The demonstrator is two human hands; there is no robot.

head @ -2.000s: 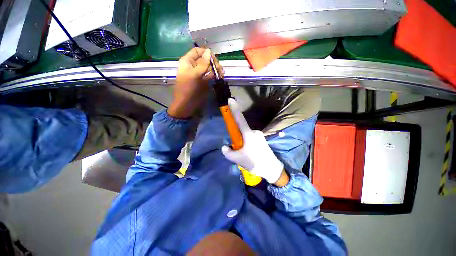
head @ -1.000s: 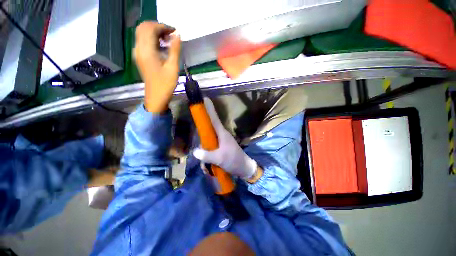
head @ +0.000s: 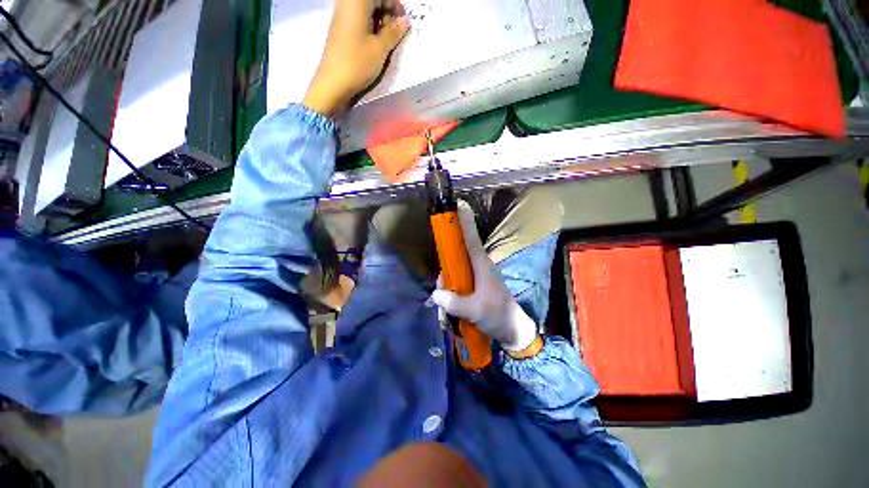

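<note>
The silver-white metal enclosure (head: 495, 71) lies on the bench at the top. My bare left hand (head: 367, 43) is over its top face, cut by the upper picture edge, fingers curled beside a few tiny dark specks, perhaps screws; whether it pinches one cannot be seen. My right hand (head: 488, 303), in a white knit glove, grips the orange electric screwdriver (head: 452, 253). Its bit points up, in front of a small orange-red sheet (head: 400, 152) at the enclosure's front side.
A larger red sheet (head: 729, 62) lies right of the enclosure. More metal enclosures (head: 157, 81) stand at left, with a black cord (head: 100, 133) across them. The bench has an aluminium edge (head: 572, 148). A black bin (head: 800, 324) with red and white blocks stands lower right. Another person's blue sleeve (head: 86, 324) is at left.
My left hand has moved from the screwdriver's bit up over the enclosure. The screwdriver, still in my right hand, now points more upright. The view has shifted, showing more of the bench's right side.
</note>
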